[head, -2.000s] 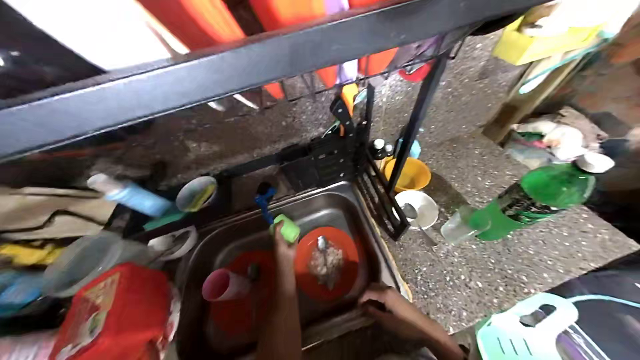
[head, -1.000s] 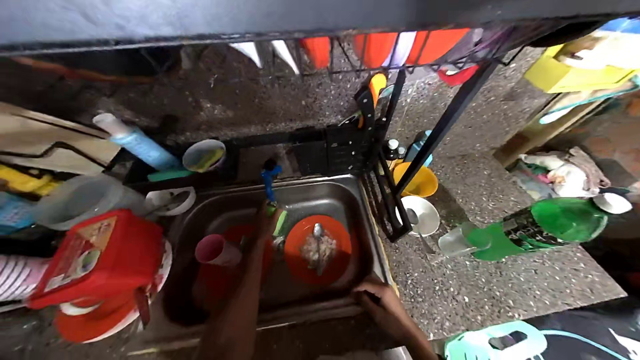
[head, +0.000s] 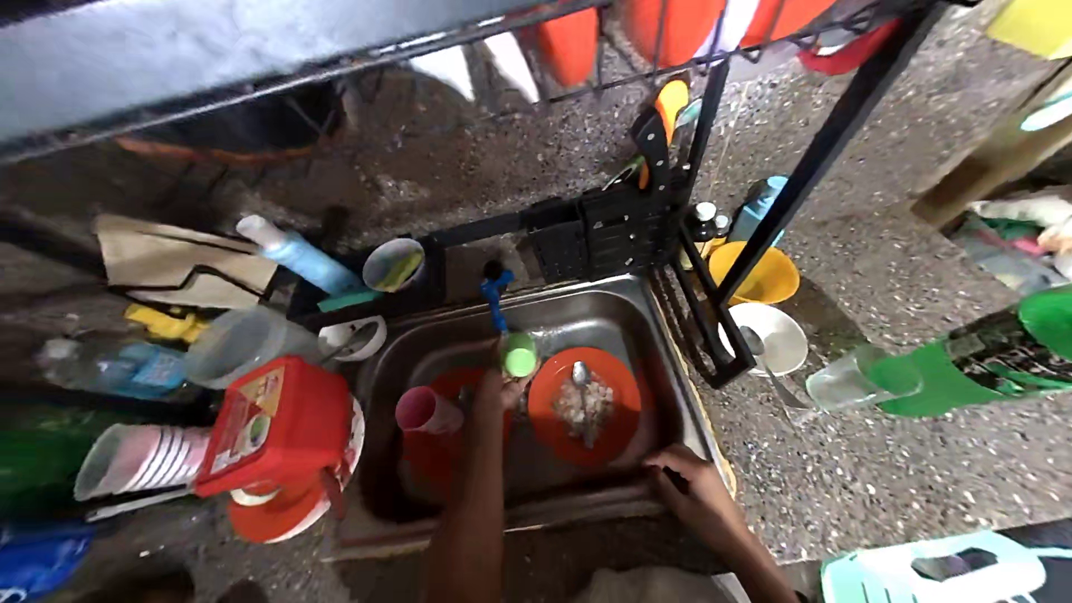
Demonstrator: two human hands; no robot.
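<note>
My left hand [head: 512, 387] holds a small green cup [head: 520, 356] under the blue tap [head: 496, 295], inside the steel sink [head: 586, 311]. My right hand [head: 682, 479] rests at the sink's right front edge with its fingers curled; no object shows in it. Beside the green cup, an orange plate [head: 548, 402] in the sink bears a metal spoon [head: 581, 374] and pale food scraps [head: 596, 402]. A pink cup [head: 428, 410] lies tilted at the left, over another orange plate [head: 452, 381] that my left forearm partly hides.
A black rack frame [head: 846, 109] stands over the sink. On the right counter are a white bowl [head: 775, 335], a yellow bowl [head: 762, 275], a clear cup [head: 846, 381] and a green bottle [head: 938, 377]. Left of the sink stand a red container [head: 293, 419] and stacked cups [head: 159, 456].
The green cup in my left hand now stands with its round opening toward the view beneath the tap; earlier it was seen more from its side. My right hand stays at the sink's edge.
</note>
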